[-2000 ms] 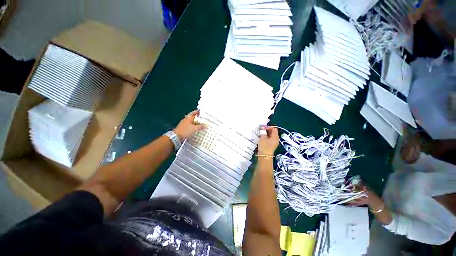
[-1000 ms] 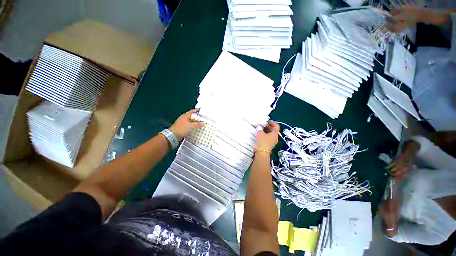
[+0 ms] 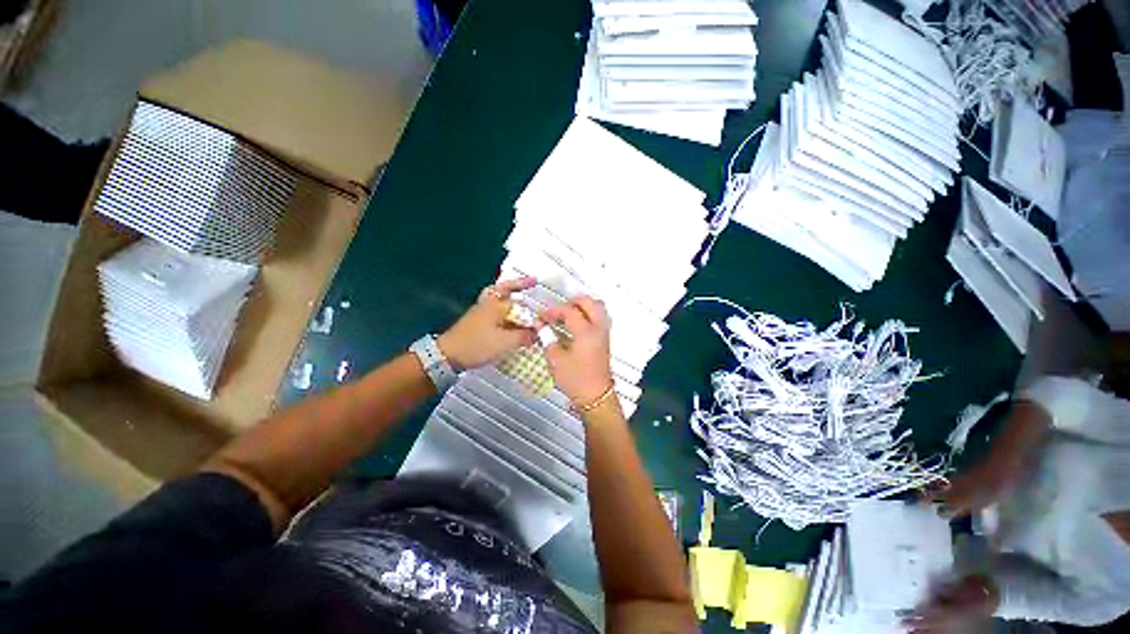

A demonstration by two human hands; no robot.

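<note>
A row of overlapped white packs (image 3: 620, 198) lies in front of me on the dark green table. My left hand (image 3: 496, 325) holds a pale yellow label sheet (image 3: 530, 369) over the middle of the row. My right hand (image 3: 576, 341) is close beside it, with its fingertips at the sheet's upper edge. Whether a small label is between the right fingertips is too small to tell.
An open brown carton (image 3: 291, 285) with two stacks of packs stands left of the table. A tangled heap of white cords (image 3: 818, 415) lies to the right. More fanned packs (image 3: 855, 149) lie beyond. A yellow strip (image 3: 750, 588) is at the near edge. Another person's hands are at the right.
My right hand has moved left from the packs' right edge to the label sheet beside my left hand. At the right, another person's hands have moved down to the packs near the cords.
</note>
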